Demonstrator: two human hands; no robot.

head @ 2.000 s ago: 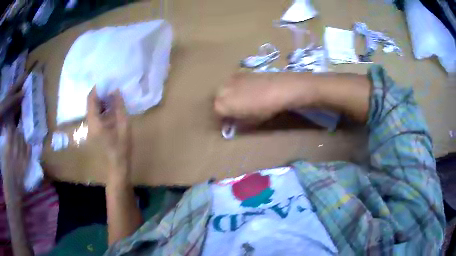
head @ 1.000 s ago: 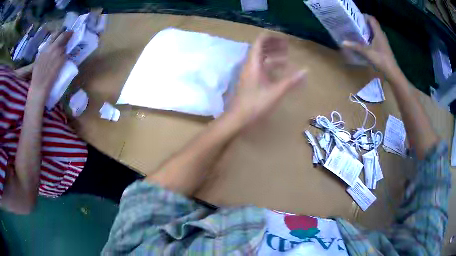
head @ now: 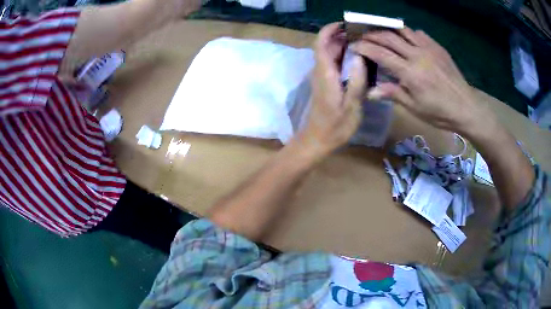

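My left hand (head: 332, 99) and my right hand (head: 426, 78) meet at the upper middle. My right hand is closed around a retail box, whose white edge (head: 373, 20) and brownish open end show above the fingers. My left hand grips a cloudy sleeve (head: 373, 124) that hangs below the hands. Something black shows between the fingers, too hidden to name. A pile of white USB cables (head: 417, 154) with instruction leaflets (head: 428, 198) lies below my right forearm. A large white foam or plastic sheet (head: 232, 90) lies flat left of my left hand.
A person in red-and-white stripes (head: 54, 157) is at the left, one arm stretched across the top. A box (head: 99, 69) with dark print lies beside them. White scraps (head: 148, 137) are on the cardboard bench (head: 296, 202). The dark green belt (head: 471, 54) runs behind, with a white box (head: 524, 72).
My right hand has brought the box inward from the belt side, and my left hand has moved up to meet it. The cloudy sleeve now shows below them. The other person's arm has reached across.
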